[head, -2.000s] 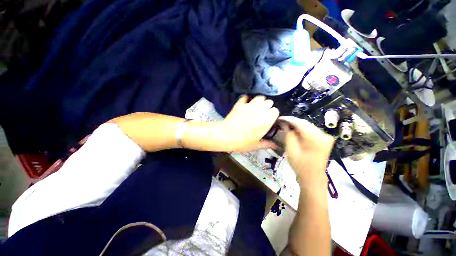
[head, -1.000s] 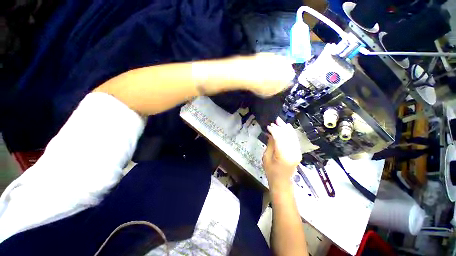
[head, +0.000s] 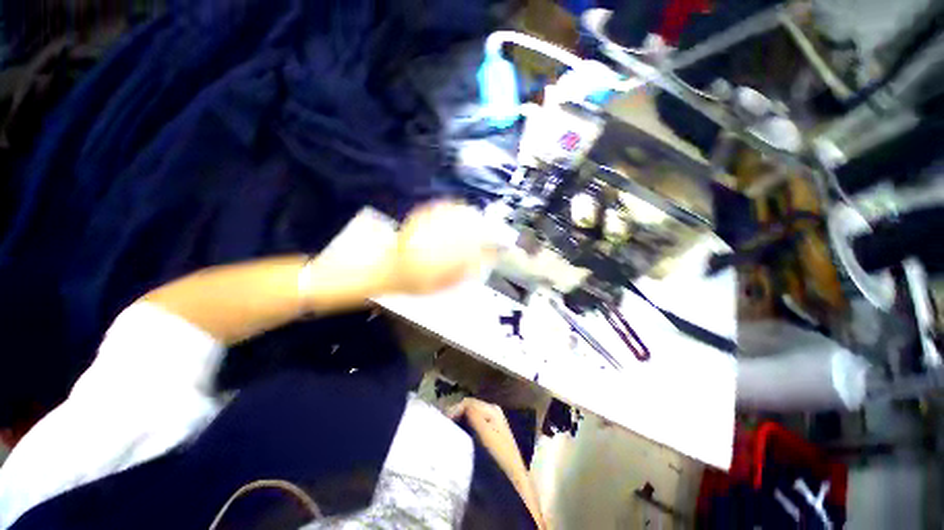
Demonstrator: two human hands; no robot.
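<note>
My left hand (head: 443, 248) is blurred over the table in front of the sewing machine (head: 559, 137); its fingers and anything in them cannot be made out. My right hand (head: 478, 412) is low by my lap, below the edge of the white table (head: 673, 404); its fingers are not clear. The navy garment fabric (head: 248, 135) lies in a large heap left of the machine. Dark-red thread snips (head: 627, 333) and thin grey tweezers (head: 586, 333) lie on the table.
The machine lamp (head: 499, 85) bends over the machine's left side. A black strip (head: 678, 319) runs across the table at the right. Dark scraps (head: 510, 323) lie near the front edge. A red container (head: 771, 466) stands at the lower right.
The view has shifted, so the machine appears further left. My left hand has drawn back from the needle area. My right hand has dropped from the table to near my lap.
</note>
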